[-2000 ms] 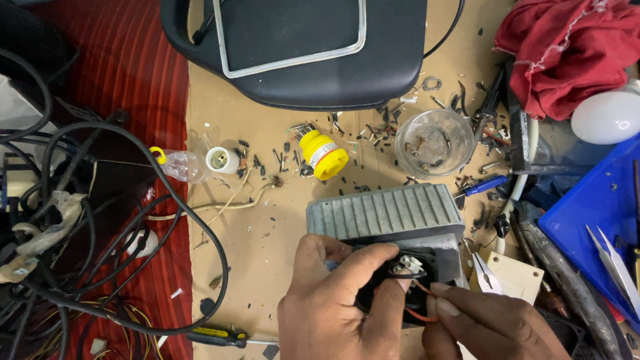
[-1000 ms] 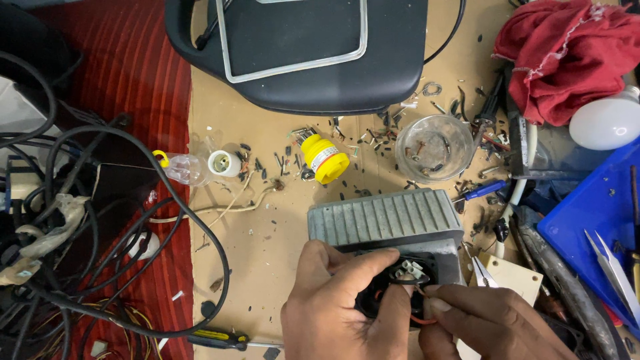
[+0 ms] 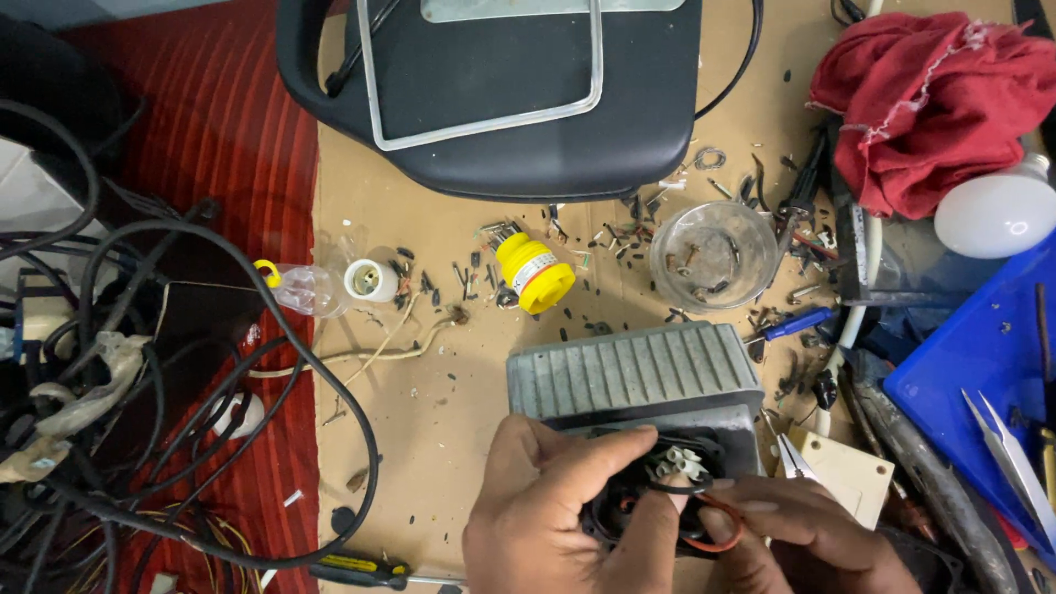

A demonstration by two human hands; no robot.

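A black plastic housing point(image 3: 606, 516) rests against a grey ribbed metal block point(image 3: 635, 371) at the lower middle. My left hand point(image 3: 561, 511) grips the housing, its thumb by a white terminal connector point(image 3: 681, 466) inside. My right hand point(image 3: 792, 536) pinches a red-orange wire point(image 3: 726, 536) at the housing's right side, where a black wire point(image 3: 672, 488) loops below the connector. The wire ends and the housing's underside are hidden by my fingers.
Beyond the block lie a yellow plug-like part point(image 3: 536, 276), a clear dish point(image 3: 714, 256) and scattered scraps. A black padded seat point(image 3: 511, 107) is at the top, black cables point(image 3: 330, 379) at left. At right are a blue tray point(image 3: 973, 330), tweezers point(image 3: 1011, 450) and a red cloth point(image 3: 924, 107).
The wires by the connector have shifted, with the red-orange one now showing as a wider loop at my right fingers. Both hands remain at the housing.
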